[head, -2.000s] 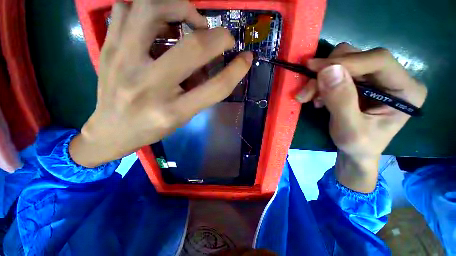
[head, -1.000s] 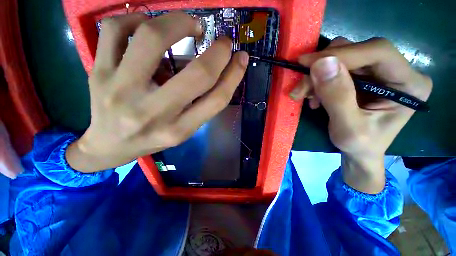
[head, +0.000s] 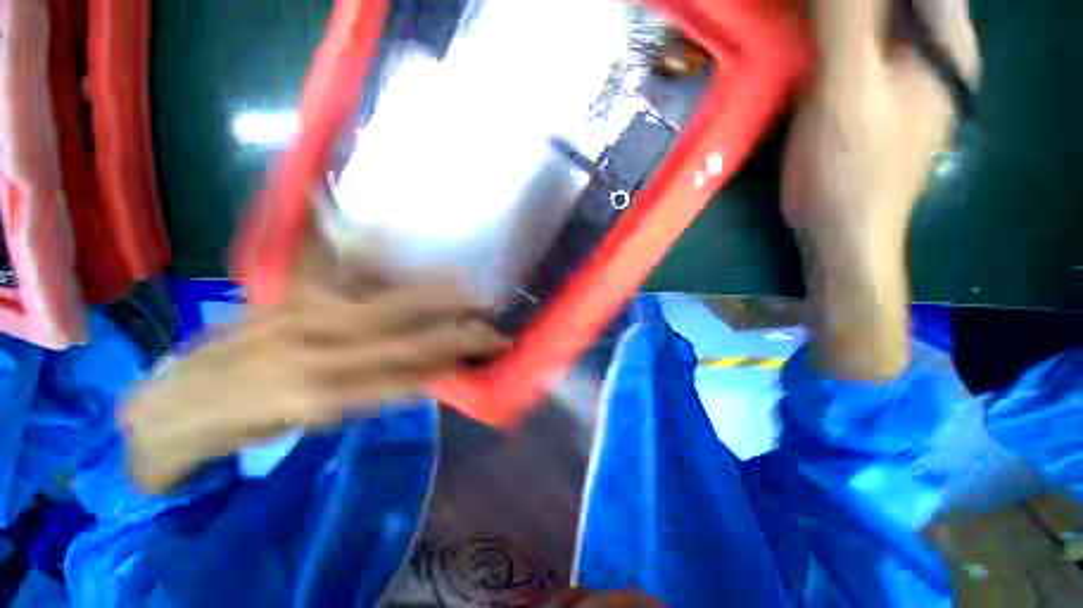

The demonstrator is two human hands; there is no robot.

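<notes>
The opened tablet housing (head: 558,255) lies in its red foam tray (head: 635,279), which is turned at a slant and blurred. Its large silver area glares white. A small loop of thin cable (head: 620,200) shows on the black edge. My left hand (head: 309,368), blurred, is at the tray's lower left corner with its fingers over the rim; its thumb is not clear. My right hand (head: 873,143), blurred, is at the tray's upper right corner, fingers cut off by the top edge. The dark tweezers (head: 942,59) lie along it, tips hidden.
More red foam trays (head: 122,143) stand at the left edge. The worktop (head: 208,214) is dark green and shiny. Blue sleeves and cloth of other people show at the far left and far right edges.
The tray has turned to a slant and its near end has moved up. My left hand has gone from the tablet's inside to the tray's rim. My right hand has moved up, tweezers turned steeper.
</notes>
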